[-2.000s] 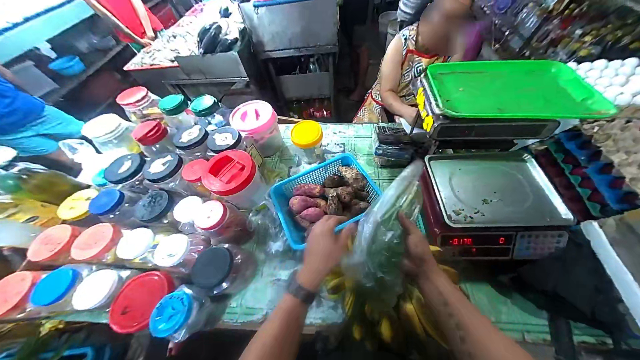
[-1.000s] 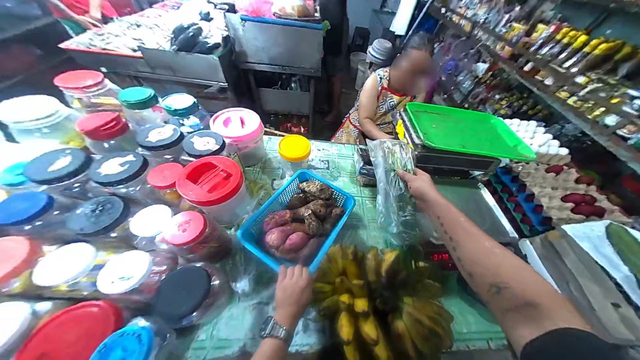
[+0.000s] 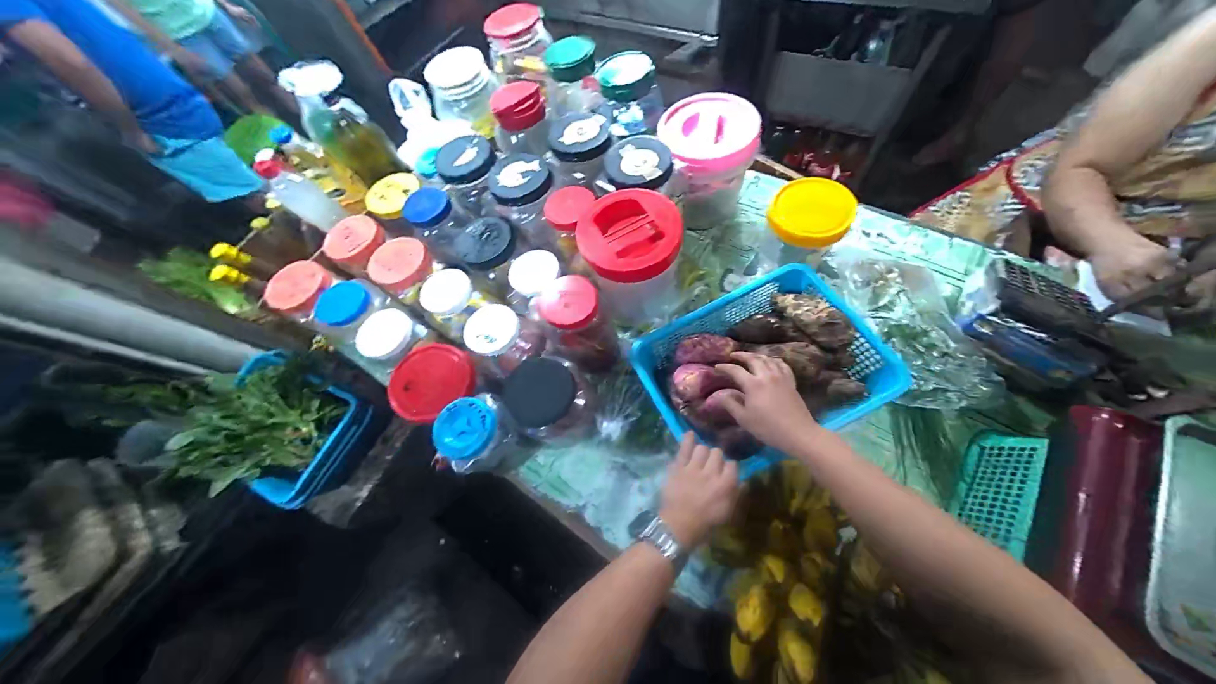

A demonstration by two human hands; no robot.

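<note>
My right hand [image 3: 765, 399] reaches into a blue plastic basket [image 3: 888, 375], its fingers resting on purple-skinned sweet potatoes [image 3: 698, 380] at the basket's left side. Brown knobbly root crops [image 3: 817, 328] fill the other side. My left hand [image 3: 701, 486], with a metal wristwatch, is at the basket's near left rim; whether it grips the rim cannot be told. Below the basket hangs or lies a bunch of yellow bananas [image 3: 788, 608], partly behind my right forearm. A clear plastic bag with greens [image 3: 907, 328] lies against the basket's far right side.
Many lidded plastic jars [image 3: 622, 237] crowd the left of the green-covered table [image 3: 579, 484]. A yellow-lidded jar [image 3: 812, 214] stands behind the basket. Leafy greens [image 3: 256, 418] sit in a blue crate at the left. Another person's hand [image 3: 1130, 266] is across the table, near a teal basket [image 3: 1002, 489].
My right hand has let go of the plastic bag of greens and moved to the sweet potatoes. The bag now lies beside the basket. The view has swung left.
</note>
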